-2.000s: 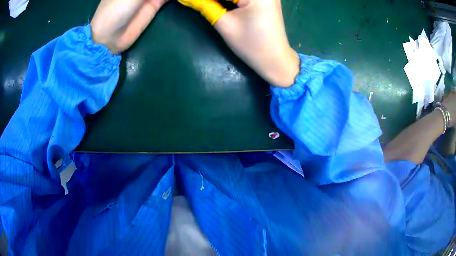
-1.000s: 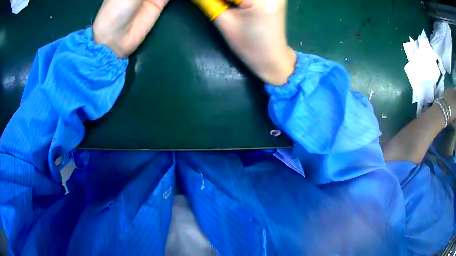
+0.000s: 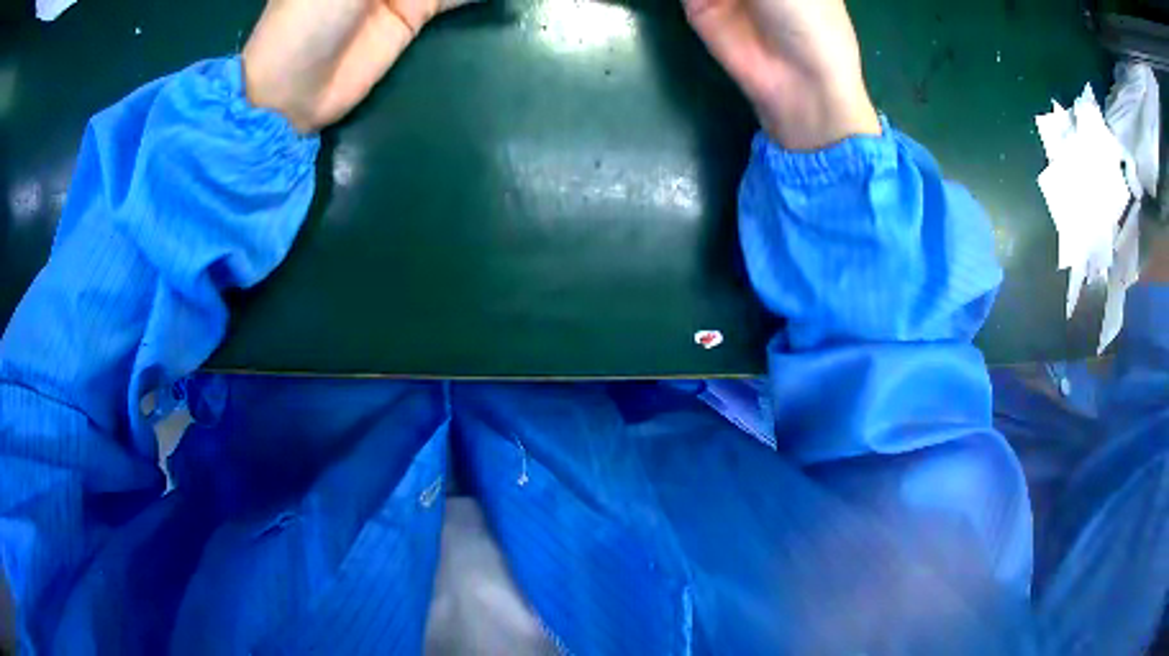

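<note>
My left hand (image 3: pixel 336 54) is at the top edge, left of the middle, palm side partly showing. Its fingertips are cut off by the frame, so anything held is hidden. My right hand (image 3: pixel 788 58) is at the top edge, right of the middle, wide apart from my left. Its fingers are also cut off, and no yellow finger cot shows. Both wrists come out of blue elastic cuffs above the dark green mat (image 3: pixel 513 282).
A jagged pile of white wipes (image 3: pixel 1085 186) lies at the far right beside a pale translucent wrap (image 3: pixel 1133 115). A small white and red scrap (image 3: pixel 708 338) lies near the front edge. Another person's blue sleeve (image 3: pixel 1122 436) is at the lower right. A white piece (image 3: pixel 54 7) is at the top left.
My right hand has moved right, away from my left, and its yellow finger cots have gone out of view. The other person's braceleted forearm is no longer clearly visible. My left hand has barely moved.
</note>
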